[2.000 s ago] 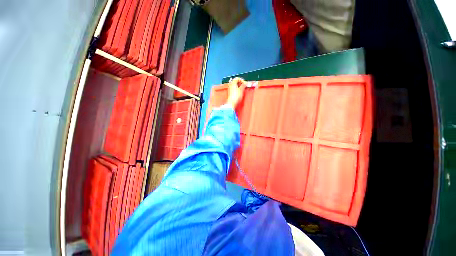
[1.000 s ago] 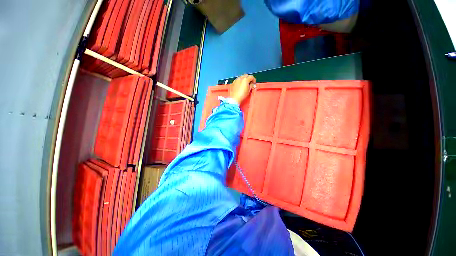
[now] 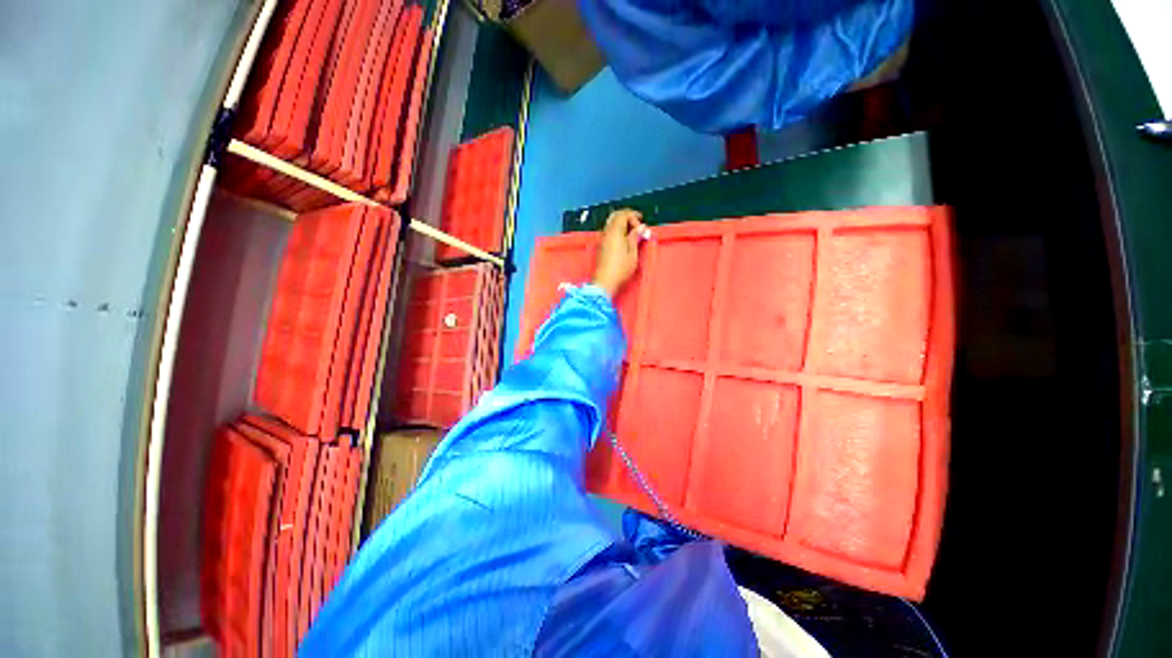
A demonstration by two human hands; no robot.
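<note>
A red divided tray (image 3: 758, 377), with no clips visible in its sections, lies over a dark green flat stand (image 3: 823, 176). My left hand (image 3: 620, 253) is bare and reaches to the tray's far edge near its left corner. Its fingers are bent and touch or lie close to the rim, beside a tiny white spot (image 3: 645, 234). I cannot tell if they grip the rim or something small. My blue sleeve covers the tray's near left part. My right hand is not in view.
Shelves at left hold stacked red trays (image 3: 309, 309). Cardboard boxes are at the shelf's foot (image 3: 401, 469) and top centre (image 3: 555, 41). A person in a blue smock (image 3: 758, 58) is beyond the stand. A green bench edge (image 3: 1148, 321) is at right. A thin coiled cord (image 3: 649, 489) hangs by my sleeve.
The person in the blue smock has come further into view at the top. My left hand has shifted slightly along the tray's far edge. The tray has barely moved.
</note>
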